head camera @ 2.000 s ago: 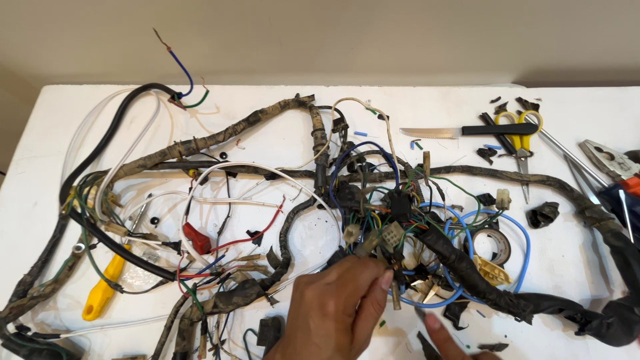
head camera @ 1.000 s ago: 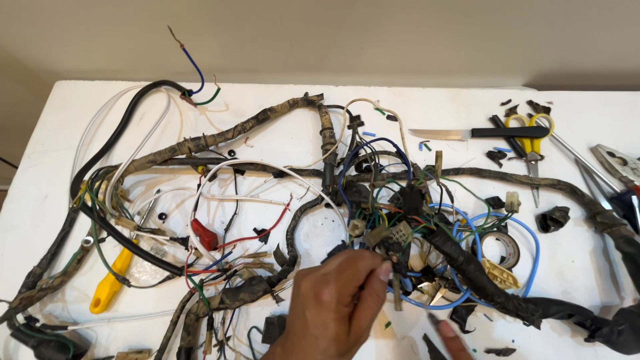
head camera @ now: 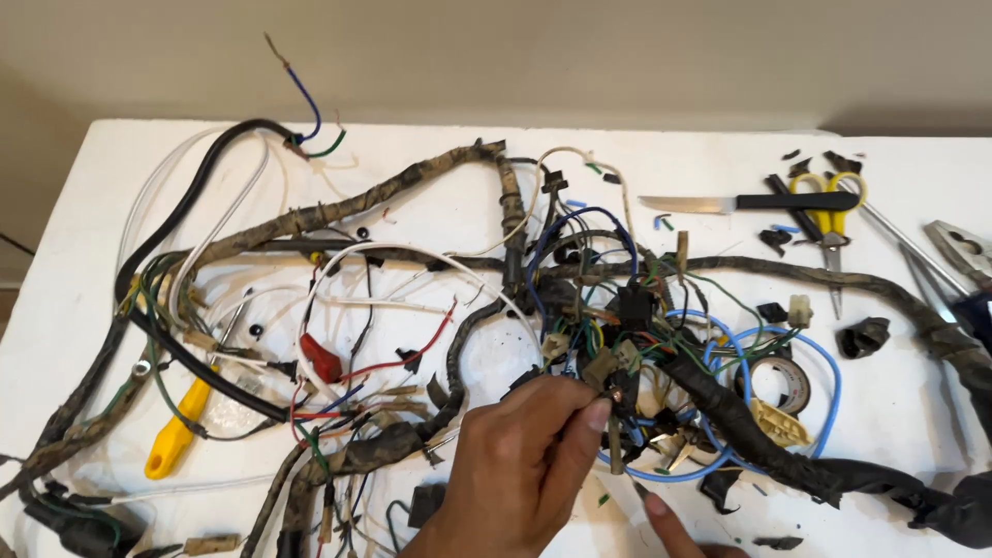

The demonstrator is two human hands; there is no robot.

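My left hand (head camera: 527, 465) comes in from the bottom, thumb and index finger pinched at the end of a wire with a bit of bare copper (head camera: 617, 395) showing. Just above it lie pale plastic connectors (head camera: 600, 367) among the tangled wires of a wiring harness. Of my right hand (head camera: 674, 527), only fingers show at the bottom edge; a small dark pointed tip (head camera: 641, 490) sticks out beyond the index finger, and what it belongs to is hidden. A tape-wrapped harness branch (head camera: 728, 418) runs to the right.
A kitchen knife (head camera: 798, 202) lies over yellow-handled scissors (head camera: 831, 221) at the back right, with pliers (head camera: 961, 248) at the right edge. A tape roll (head camera: 777, 385) and a blue wire coil (head camera: 833, 387) lie right of my hands. A yellow-handled screwdriver (head camera: 180, 426) rests at left.
My left hand stays pinched near the same connectors. The right index finger shows at the bottom throughout, and a dark tip beside it is now visible. The view has shifted slightly.
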